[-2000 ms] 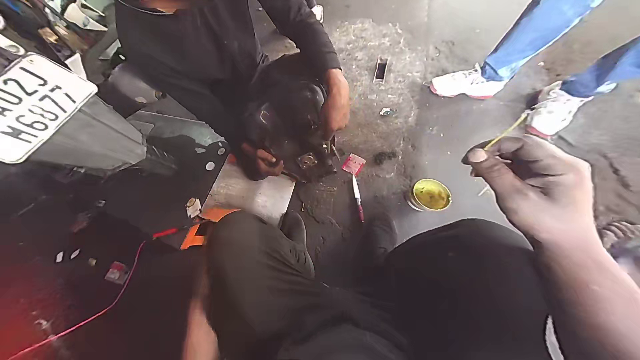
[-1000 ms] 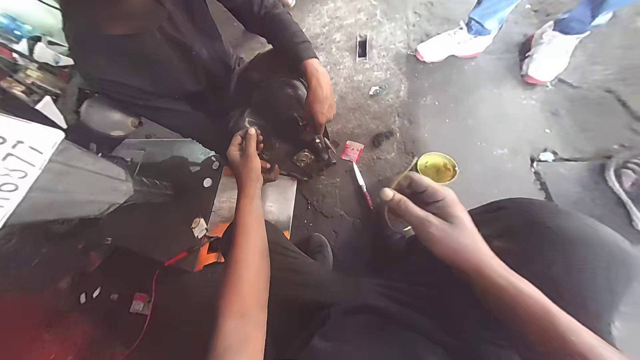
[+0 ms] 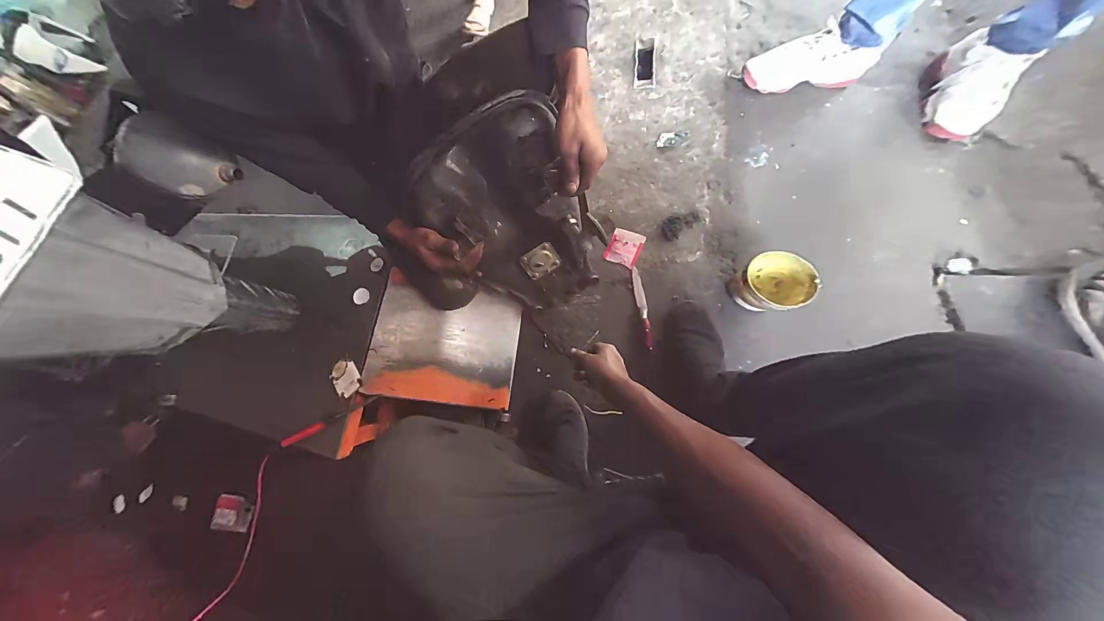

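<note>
My right hand (image 3: 599,364) reaches in from the lower right, low over the dark floor, fingers curled; a thin dark strip lies at its fingertips, and whether it is gripped cannot be told. My left hand is out of view. Just beyond, a co-worker's two hands rest on a dark tank-like part (image 3: 483,185) with a square metal fitting (image 3: 540,260). One of those hands (image 3: 580,142) holds a dark flat tool. A red-handled knife (image 3: 642,309) lies beside a pink packet (image 3: 624,247). A thin yellowish strand (image 3: 603,412) lies near my shoe.
A tin of yellow-green paste (image 3: 782,279) stands on the floor to the right. A metal plate with an orange edge (image 3: 444,345) sits left of my hand. A red-handled tool on a pink cord (image 3: 304,434) lies lower left. A bystander's white shoes (image 3: 811,62) are upper right.
My right hand has moved left from beside the paste tin to the floor near the tank-like part. My left hand, at that part a second ago, has left the view.
</note>
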